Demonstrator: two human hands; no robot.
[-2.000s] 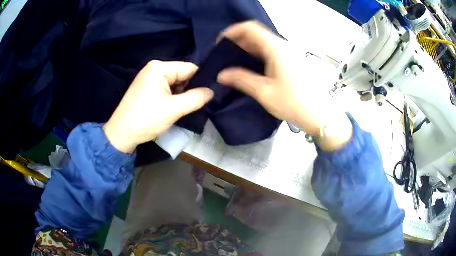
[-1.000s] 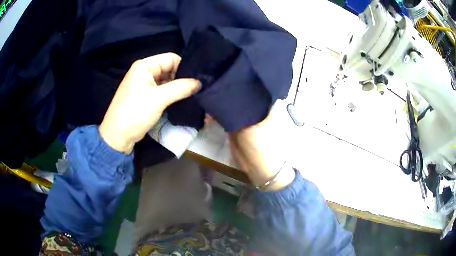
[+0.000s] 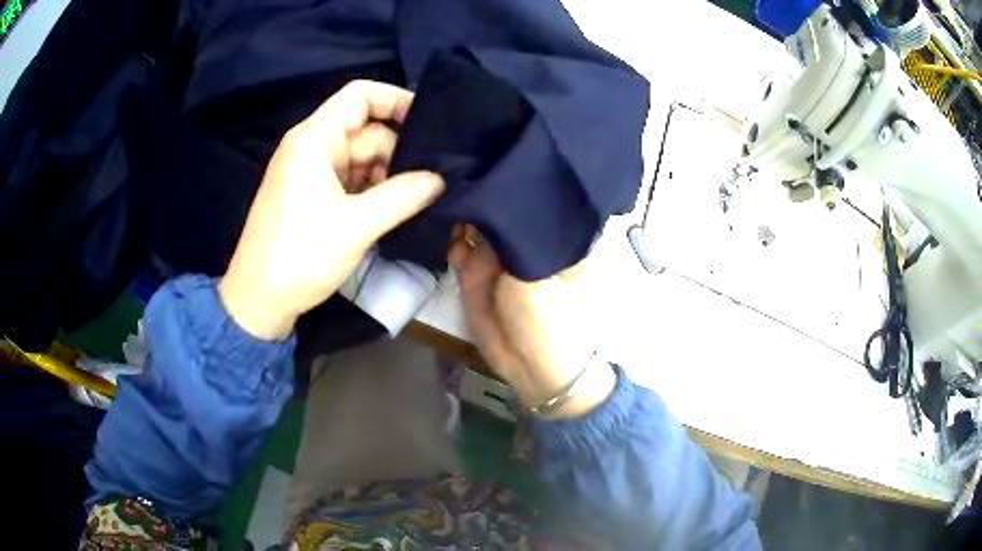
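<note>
A dark navy garment [image 3: 291, 54] lies heaped from the left to the middle, with a folded part standing up between my hands. My left hand [image 3: 334, 205] pinches the near-black layer of the navy cloth between thumb and fingers. My right hand [image 3: 522, 312] is under the lower edge of the folded part; its fingertips are partly hidden by the cloth. A white flap [image 3: 393, 291] hangs from the cloth below my left hand, near the table edge.
A white sewing machine [image 3: 861, 118] stands at the right, its bed outlined in the white table [image 3: 689, 344]. Black-handled shears [image 3: 891, 350] lie under the arm. Dark scraps and clear plastic lie at the far right. A blue container [image 3: 784, 15] is at the top right.
My right hand has come down from above the cloth to beneath its lower edge. The navy fold has opened out to the right. My left hand keeps its grip, its fingers slightly shifted.
</note>
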